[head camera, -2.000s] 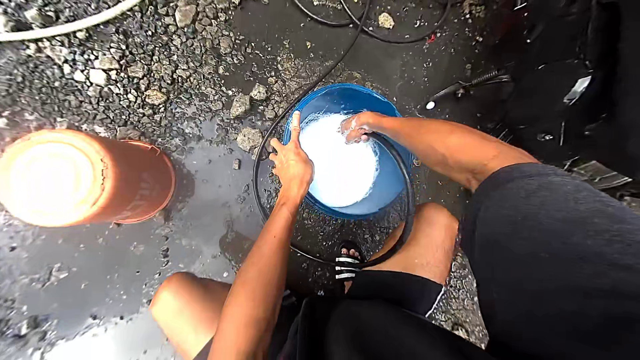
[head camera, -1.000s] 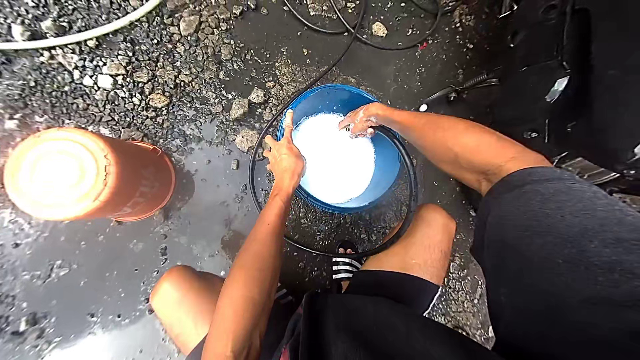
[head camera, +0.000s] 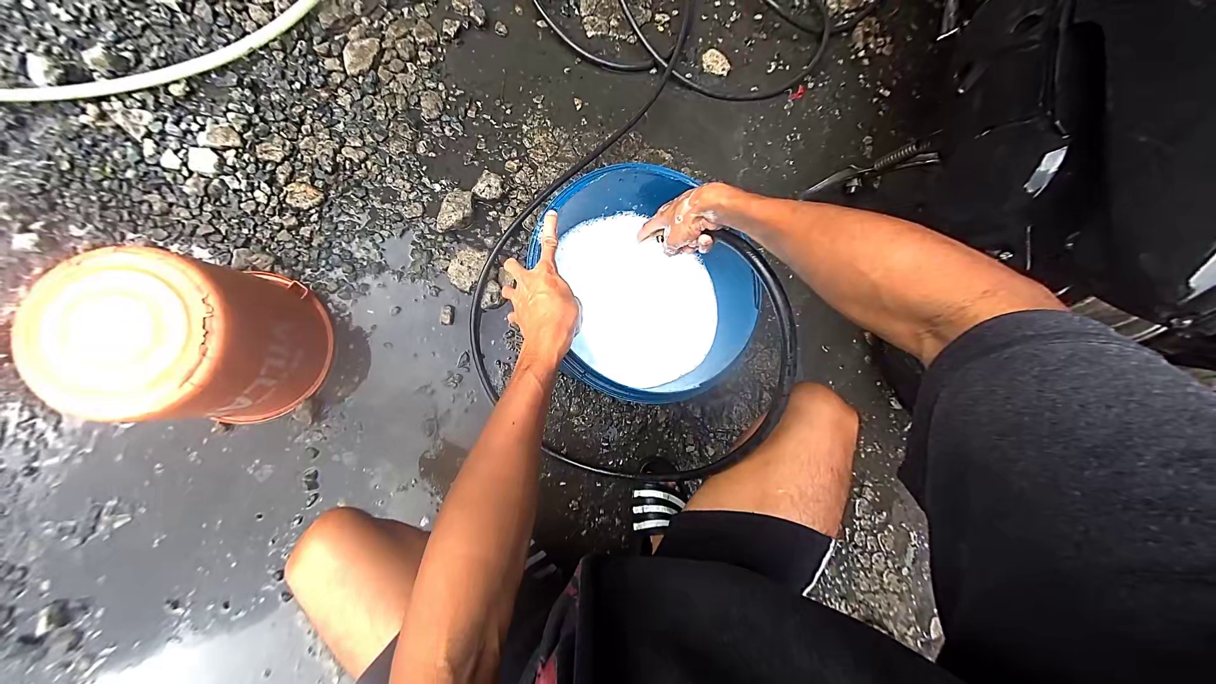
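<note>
A blue plastic bucket (head camera: 736, 332) stands on the wet ground, with bright white foam (head camera: 636, 304) inside. My left hand (head camera: 544, 299) rests on the bucket's left rim, thumb and fingers spread. Over the foam at the upper right, my right hand (head camera: 686, 220) is curled around the end of a black hose (head camera: 785, 323), with suds on the fingers. From that hand the hose loops down in front of the bucket, round its left side and away to the top. The hose's tip is hard to make out.
An orange bucket (head camera: 256, 332) stands upside down at the left. A pale hose (head camera: 190, 74) crosses the gravel at the upper left. More black hose (head camera: 731, 95) lies coiled at the top. Black vehicle-like parts (head camera: 1007, 190) fill the upper right. My sandalled foot (head camera: 657, 503) is below the bucket.
My right hand has shifted slightly over the foam, and more of its fingers show above the suds than two seconds ago. My left hand remains at the bucket's left rim.
</note>
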